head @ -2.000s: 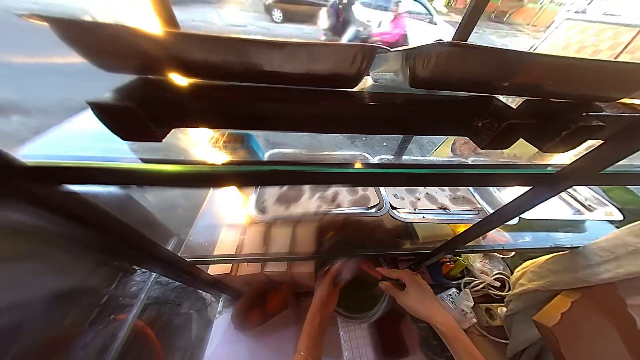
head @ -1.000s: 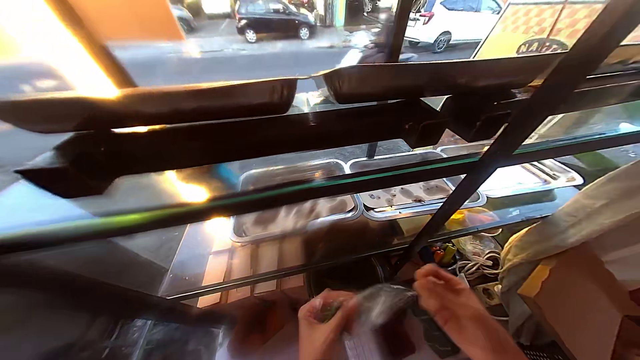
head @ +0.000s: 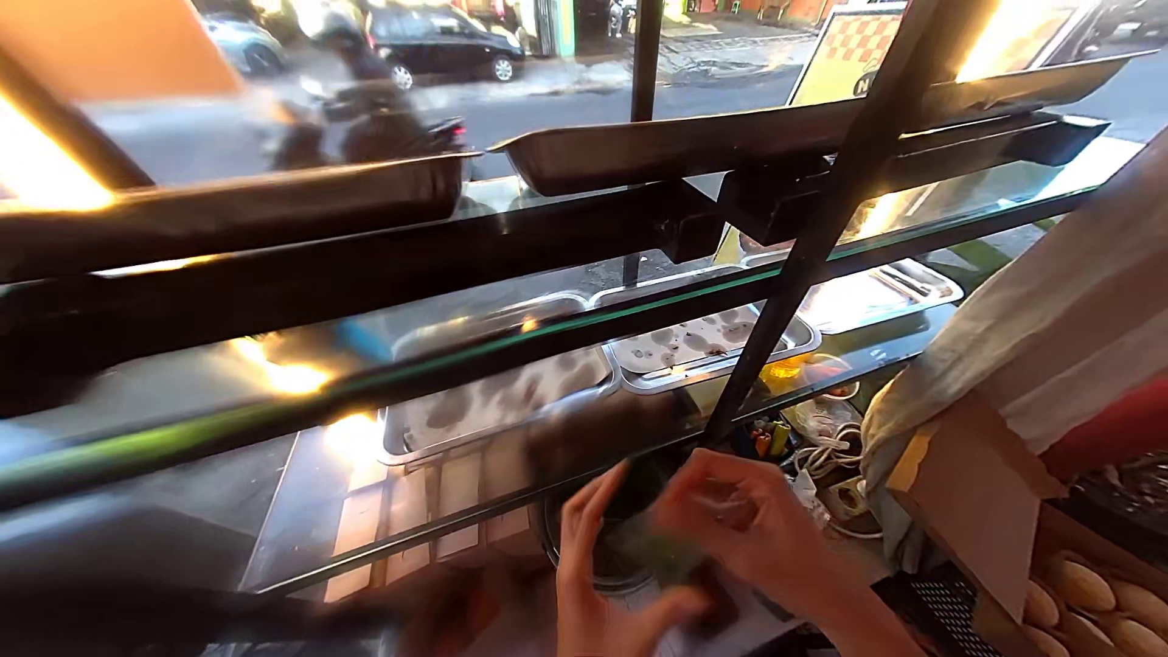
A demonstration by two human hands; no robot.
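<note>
At the lower middle, a small clear plastic bag (head: 673, 552) with something green in it hangs between my hands, blurred. My right hand (head: 744, 520) pinches its top, thumb and fingers curled together. My left hand (head: 607, 570) is just left of the bag, thumb and fingers spread; whether it touches the bag is unclear. Beneath and behind the hands is the rim of a dark round container (head: 550, 538), whose contents are mostly hidden.
Metal trays (head: 497, 411) lie behind the glass shelf edge (head: 438, 529). A dark slanted post (head: 776, 319) rises beyond my right hand. On the right are white cables (head: 835, 456), a cloth (head: 995, 310) and a cardboard box (head: 972, 493) beside eggs (head: 1086, 584).
My left hand has opened its fingers, which were closed at the bag one second ago. The view has swung to the right.
</note>
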